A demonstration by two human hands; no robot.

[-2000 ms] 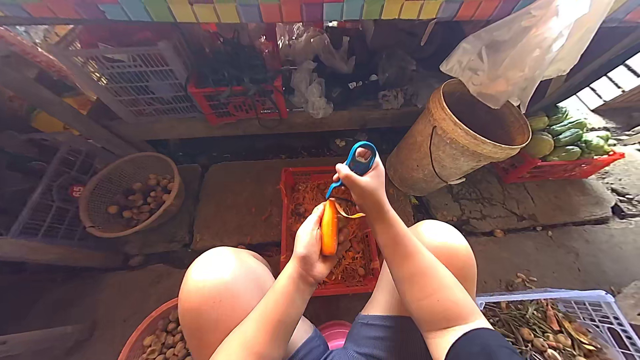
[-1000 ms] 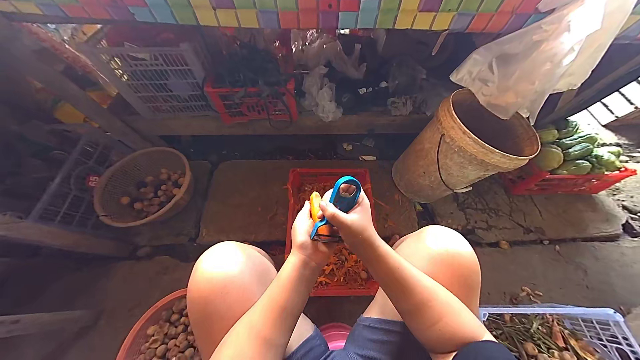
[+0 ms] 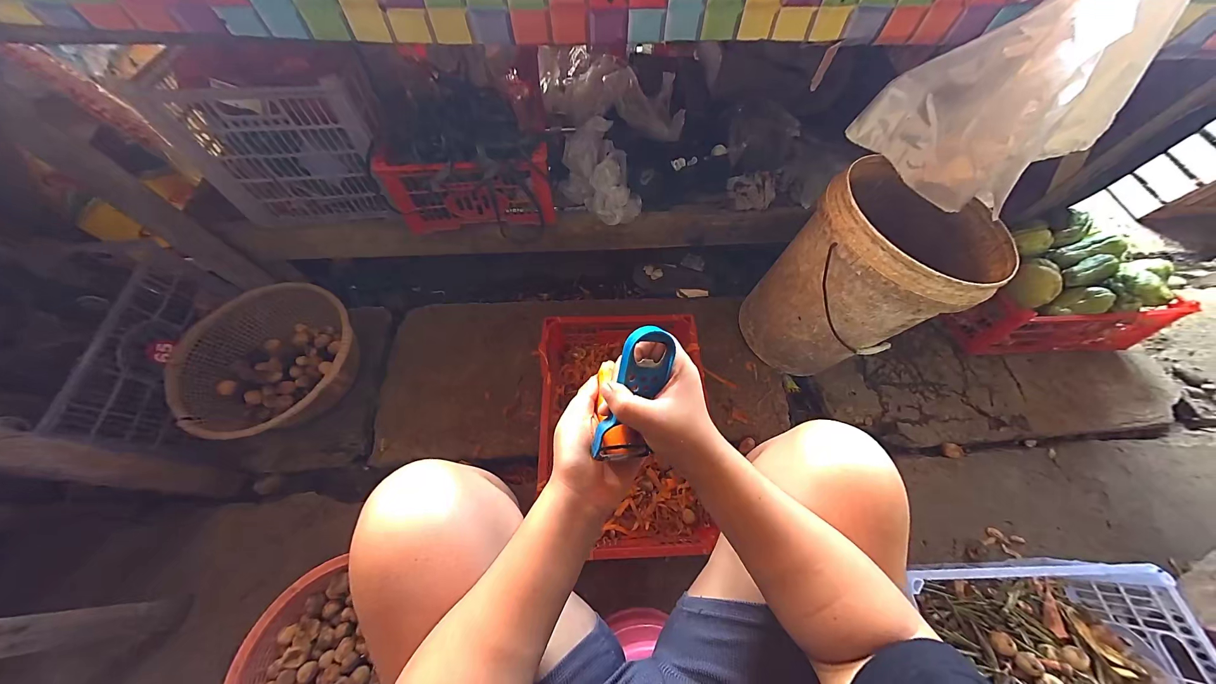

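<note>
My left hand (image 3: 581, 446) holds an orange carrot (image 3: 617, 439), of which only parts show between my hands. My right hand (image 3: 676, 394) grips a blue peeler (image 3: 646, 359), its blade end lying against the carrot. Both hands are close together over a red plastic crate (image 3: 545, 380) on the ground between my knees. Orange peelings (image 3: 655, 503) cover the inside of that crate. The far end of the carrot is hidden by my fingers.
A round basket (image 3: 180, 380) of small brown produce stands left, another basket (image 3: 261, 636) by my left knee. A tall dirty bucket (image 3: 807, 275) stands right, under a hanging plastic bag (image 3: 978, 104). Beyond is a red crate (image 3: 1092, 332) of green vegetables; a pale crate (image 3: 1154, 598) sits lower right.
The carrot pointed toward me below the peeler two seconds ago, with a strip of peel hanging beside it. My right hand and the peeler have since come down onto the carrot, against my left hand.
</note>
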